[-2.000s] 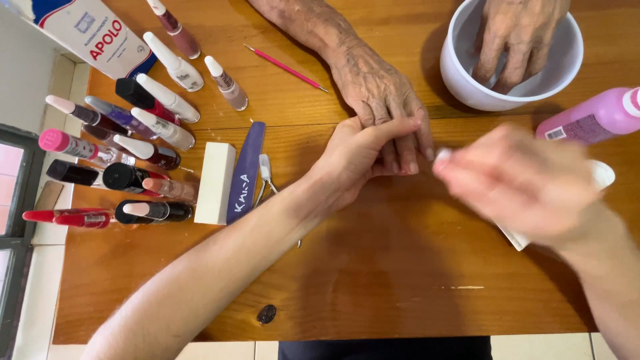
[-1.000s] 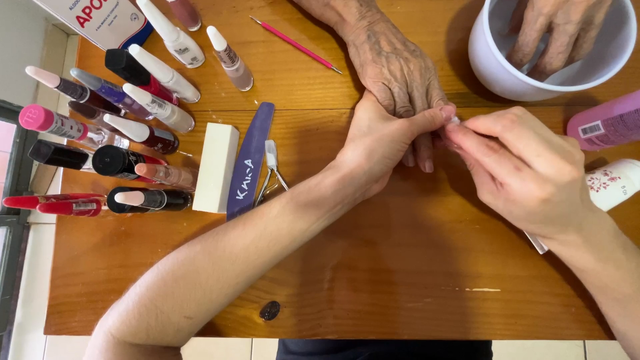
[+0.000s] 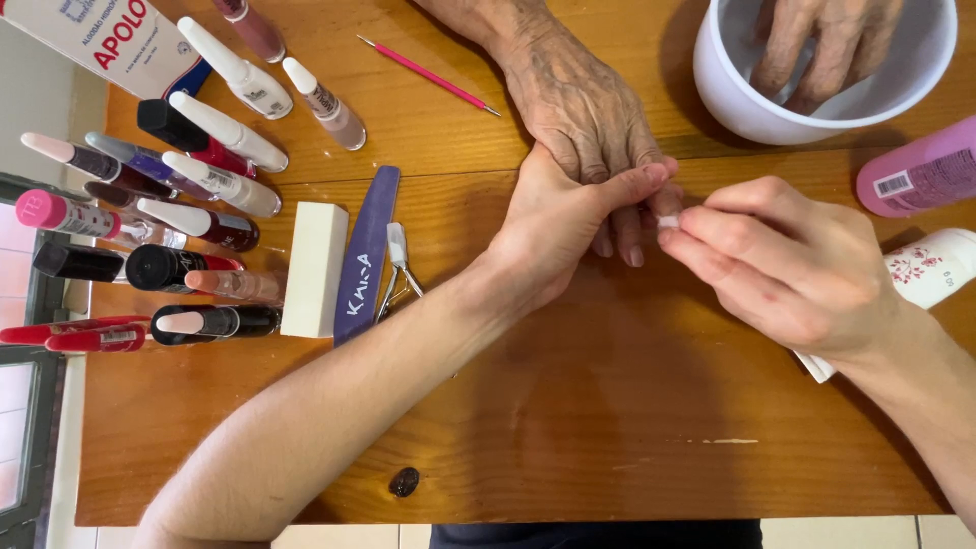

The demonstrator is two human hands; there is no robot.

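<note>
My left hand (image 3: pixel 564 221) holds the fingers of another person's hand (image 3: pixel 587 107), with my thumb across the top and the rest of my fingers beneath. Pinched between my right thumb and fingertips is a small white piece, perhaps cotton (image 3: pixel 668 222), which touches one fingertip of that hand. My right hand (image 3: pixel 778 259) is to the right of it, palm side down. The person's other hand (image 3: pixel 831 46) dips its fingers into a white bowl (image 3: pixel 762 118). What lies under my left palm is hidden.
Several nail polish bottles (image 3: pixel 229 183), a white buffer block (image 3: pixel 314 267), a purple nail file (image 3: pixel 367 259) and cuticle nippers (image 3: pixel 396 267) are at the left. A pink tool (image 3: pixel 427 75) lies above. A pink bottle (image 3: pixel 923 171) and a white floral bottle (image 3: pixel 930 267) are at the right.
My right hand, blurred and a little apart from the other person's fingers two seconds ago, has come to that person's fingertip. My left hand keeps its hold. The view has moved closer.
</note>
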